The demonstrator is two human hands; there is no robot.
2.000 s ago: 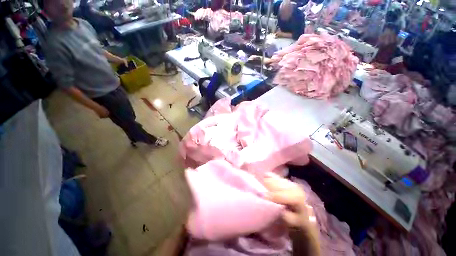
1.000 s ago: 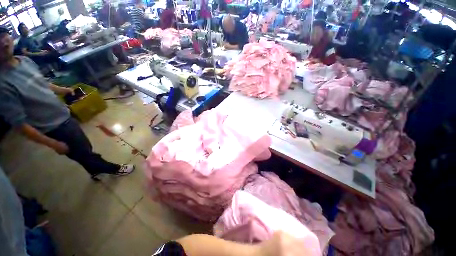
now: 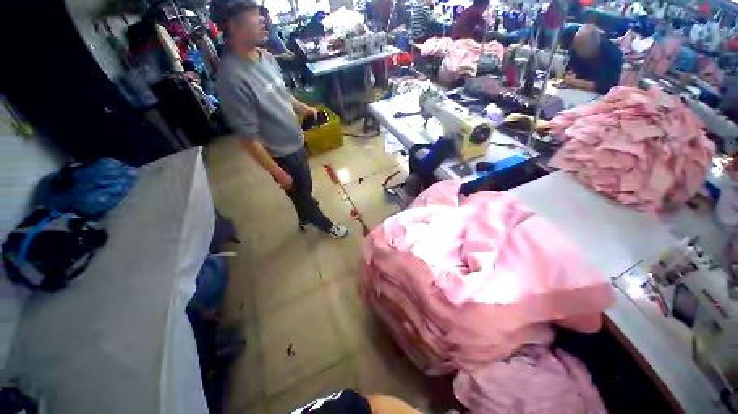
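A large, high pile of light pink cloth [image 3: 494, 275] with layered edges stands before me, beside the near sewing table. A smaller, darker pink heap [image 3: 530, 384] lies below it at the bottom edge. Only a strip of my left hand or wrist [image 3: 392, 405], beside a dark band with white marks, shows at the bottom edge. Its fingers are cut off, so its grip cannot be told. My right hand is not in view.
The near table [image 3: 566, 206] bears a ruffled pink stack [image 3: 635, 149] and a sewing machine [image 3: 704, 303]. A person [image 3: 263, 105] stands in the aisle by a yellow crate [image 3: 324, 131]. A grey-white covered surface [image 3: 121, 299] with blue bundles [image 3: 85, 186] is at left.
The view has swung left, so the piles and table sit further right. The pale pink cloth under my left hand a second ago no longer shows there; the hand is mostly out of the picture.
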